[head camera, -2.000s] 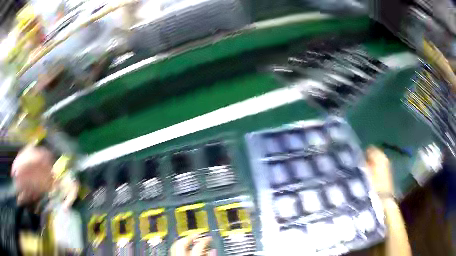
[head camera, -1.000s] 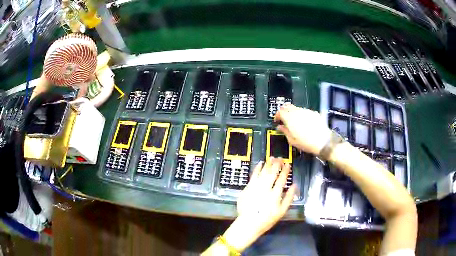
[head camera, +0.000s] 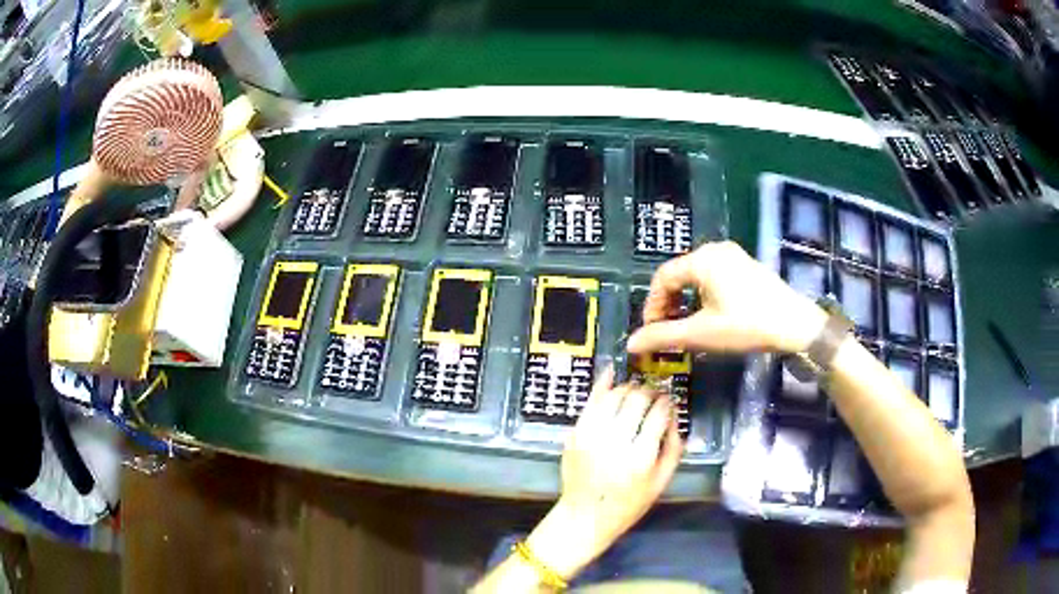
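Observation:
A clear phone tray (head camera: 490, 437) holds ten keypad phones in two rows. The front row's phones, such as this keypad phone (head camera: 562, 348), have yellow liners (head camera: 461, 276) around their screens; the back row's have none. My left hand (head camera: 621, 447) rests on the lower part of the front-row phone at the right end. My right hand (head camera: 708, 299) is over that phone's screen, thumb and forefinger pinched at its yellow liner (head camera: 665, 364). The fingers hide much of the screen, and I cannot tell whether the liner is lifted.
A lens tray (head camera: 955, 400) lies right of the phones. Another group of phones (head camera: 929, 133) lies at the back right. A thin dark tool (head camera: 1009, 353) is at the right. A pink fan (head camera: 158, 121) and a white box fixture (head camera: 200, 296) with black hose stand left.
My right hand has shifted slightly, its fingers moving from the liner's top edge down over the screen. My left hand stays low on the same phone. The view has shifted slightly.

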